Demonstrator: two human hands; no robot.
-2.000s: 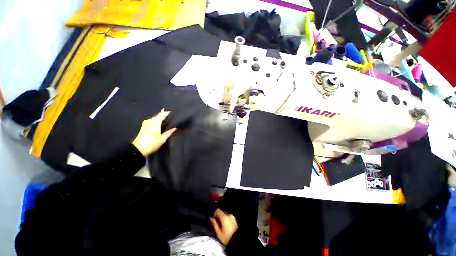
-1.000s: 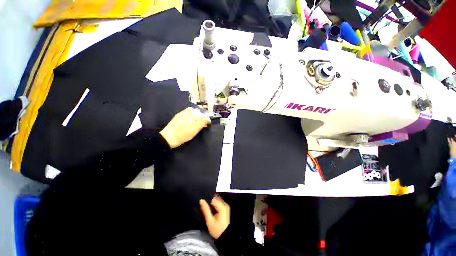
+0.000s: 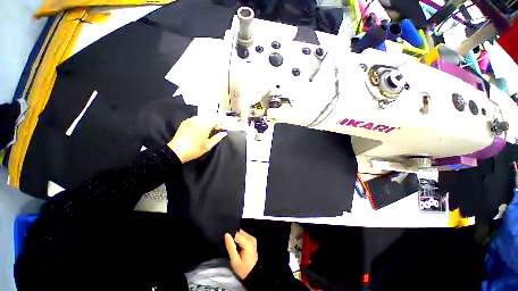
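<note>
A black fabric panel lies left of the needle and hangs over the table's front edge. My left hand rests on its upper part, just left of the presser foot, fingers towards the foot. My right hand is below the table edge at the panel's lower end, thumb and fingers around the cloth's edge; the grip is partly hidden. The white sewing machine has pink "IKARI" lettering. A pale strip shows between the panel and a black rectangular piece.
Stacked black pieces cover the left of the table, by yellow material. Right of the rectangle lie a red, orange and blue item, a black-and-white card and yellow tape. Thread cones stand behind. A blue sleeve shows at right.
Since one second ago, my left hand has moved slightly left, and the panel's edge sits a little further from the foot. Earlier that hand lay flat further left. The camera view has shifted.
</note>
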